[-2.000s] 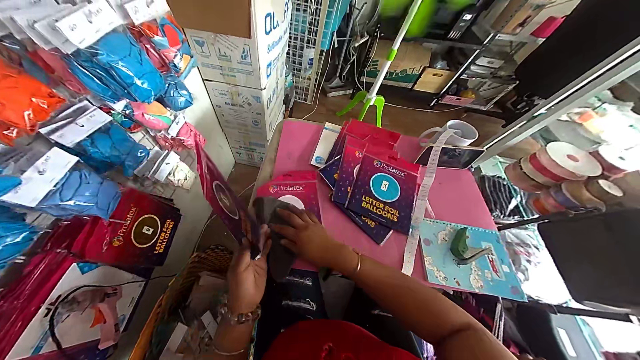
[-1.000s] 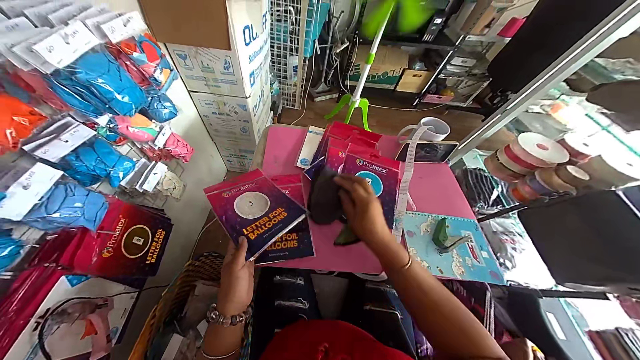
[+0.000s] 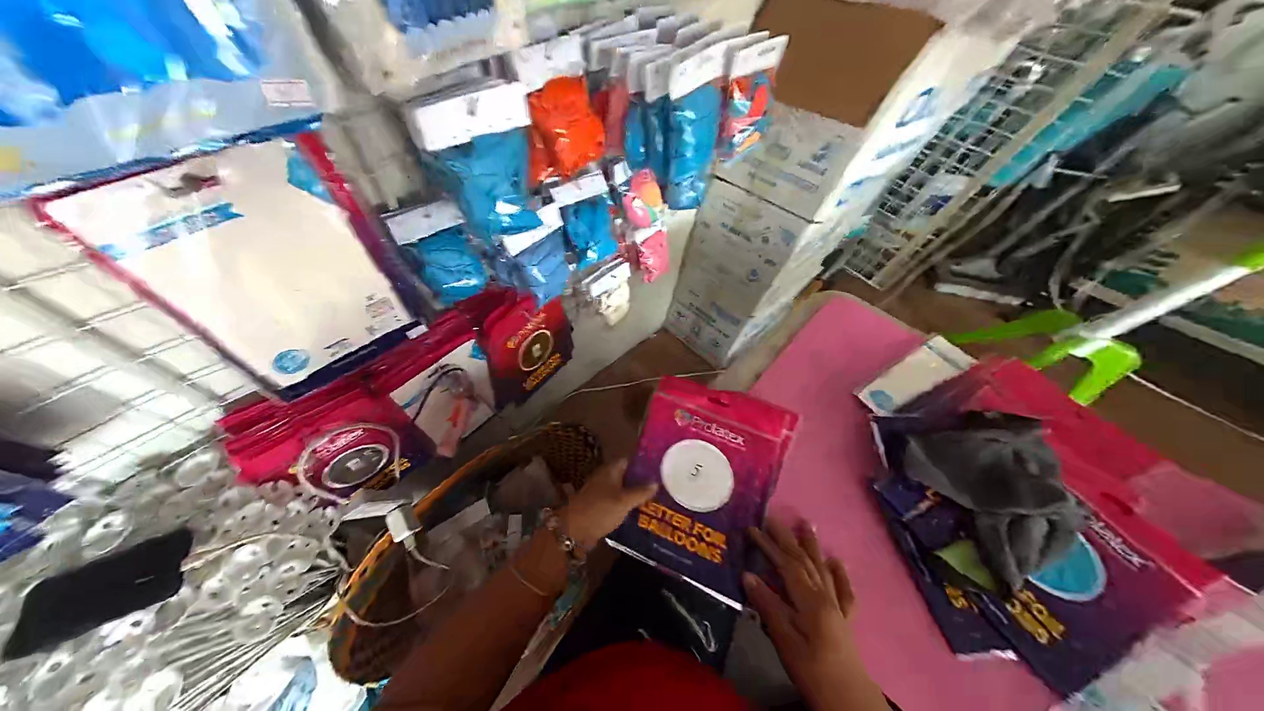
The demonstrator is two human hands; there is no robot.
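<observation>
A pink and purple letter foil balloon packet [image 3: 696, 479] with a round white window is upright at the near edge of the pink table [image 3: 839, 395]. My left hand [image 3: 607, 504] grips its left edge, thumb over the front. My right hand [image 3: 805, 592] touches its lower right edge, fingers spread; whether it grips is unclear. A crumpled dark grey cloth [image 3: 1007, 484] lies on a pile of similar packets [image 3: 1106, 602] at the right.
A wicker basket [image 3: 583, 449] of small items stands left of my legs. Bagged balloons [image 3: 484, 178] and more packets [image 3: 533, 351] hang on the wall rack. Cartons [image 3: 736, 257] are stacked behind the table. A green-footed stand [image 3: 1096, 351] is at the right.
The grey cloth, in my right hand earlier, now lies on the packet pile. My right hand has moved to the packet held by my left hand. The view has swung left.
</observation>
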